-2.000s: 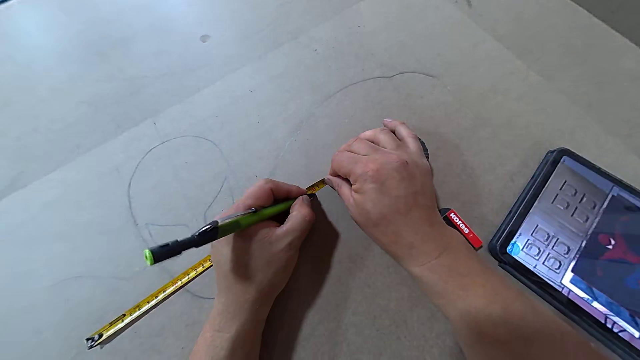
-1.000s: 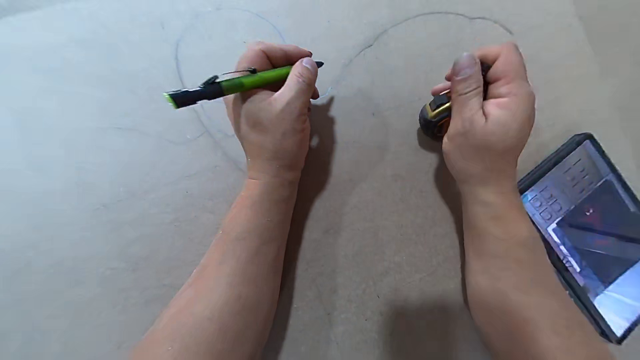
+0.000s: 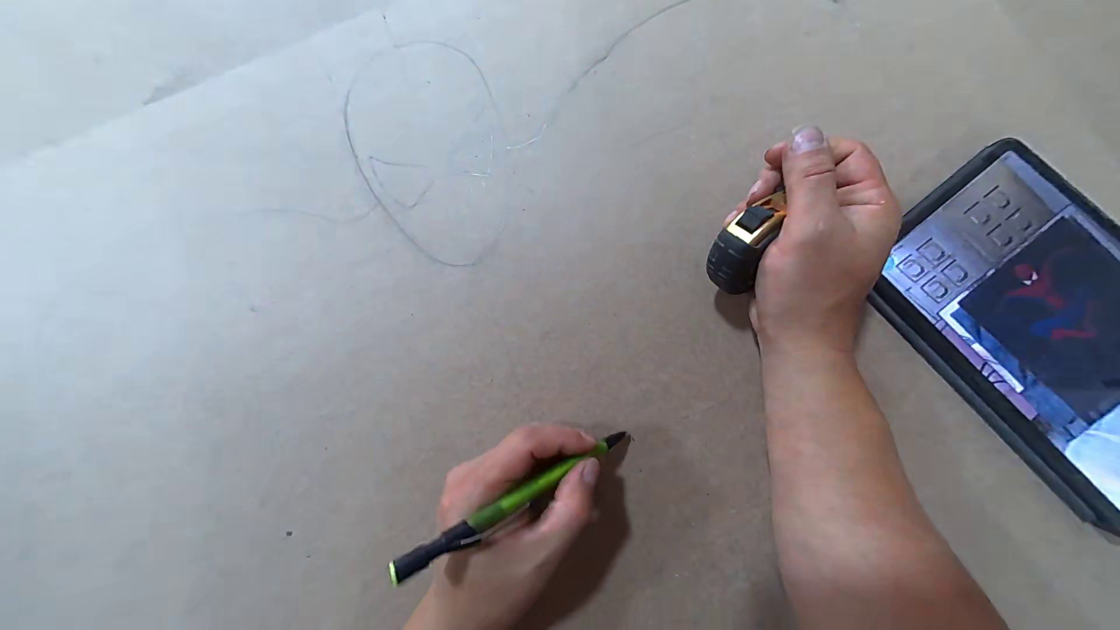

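Note:
My left hand [image 3: 521, 507] grips a green and black marking pencil [image 3: 525, 494] at the lower middle, its dark tip at or just above the large drawing sheet [image 3: 262, 420]. My right hand [image 3: 822, 227] is closed around a black and yellow tape measure [image 3: 748, 241] at the right, thumb uppermost; no blade shows outside the case. Upper left on the sheet is a pencilled oval outline [image 3: 350, 131] with angular marks inside, and a curved line [image 3: 604, 57] runs up and right from it.
A tablet [image 3: 954, 350] in a dark case lies at the right, close beside my right wrist, its screen showing a picture of a red and blue costumed figure. The sheet's edge [image 3: 210, 79] crosses the upper left.
Two seconds ago the yellow tape blade was stretched out between my hands; it no longer shows. My left hand with the pencil has moved down, away from the drawn lines. The view has shifted.

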